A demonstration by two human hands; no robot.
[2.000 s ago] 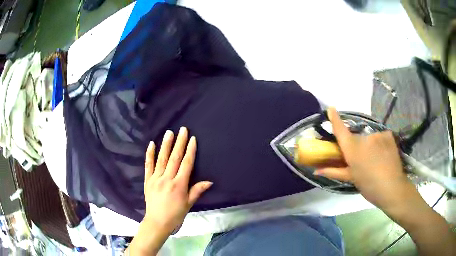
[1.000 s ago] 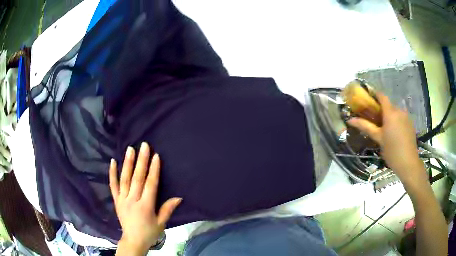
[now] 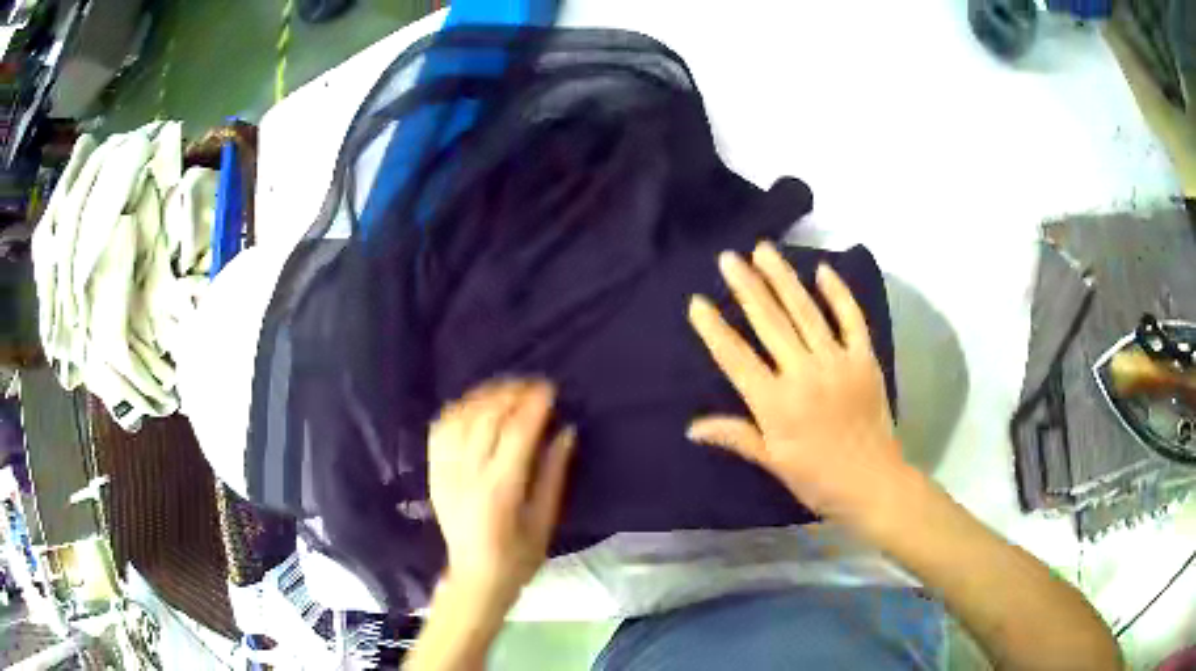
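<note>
The dark purple, near-black garment point(image 3: 617, 328) lies on the white padded pressing board point(image 3: 931, 144). Its sheer layer point(image 3: 295, 380) spreads at the left, with the board and blue bar showing through. My left hand point(image 3: 496, 479) is on the garment near its front middle, slightly blurred, fingers curled; whether it grips cloth cannot be told. My right hand point(image 3: 807, 387) lies on the garment's right part with fingers spread. The steam iron point(image 3: 1154, 380) stands at the far right on the grey mat point(image 3: 1102, 302), partly cut off by the edge.
A blue support bar point(image 3: 459, 118) runs under the garment at the back left. A brown wicker basket point(image 3: 158, 498) with cream cloth point(image 3: 118, 262) stands at the left. A bent wire frame point(image 3: 1045, 420) lies on the mat. A dark round object point(image 3: 1003, 24) is at the back.
The iron is now on the grey mat, let go. My right hand has moved left onto the garment. My left hand's fingers have curled. The garment's back and left parts are rearranged, with a bunched tip at the back right.
</note>
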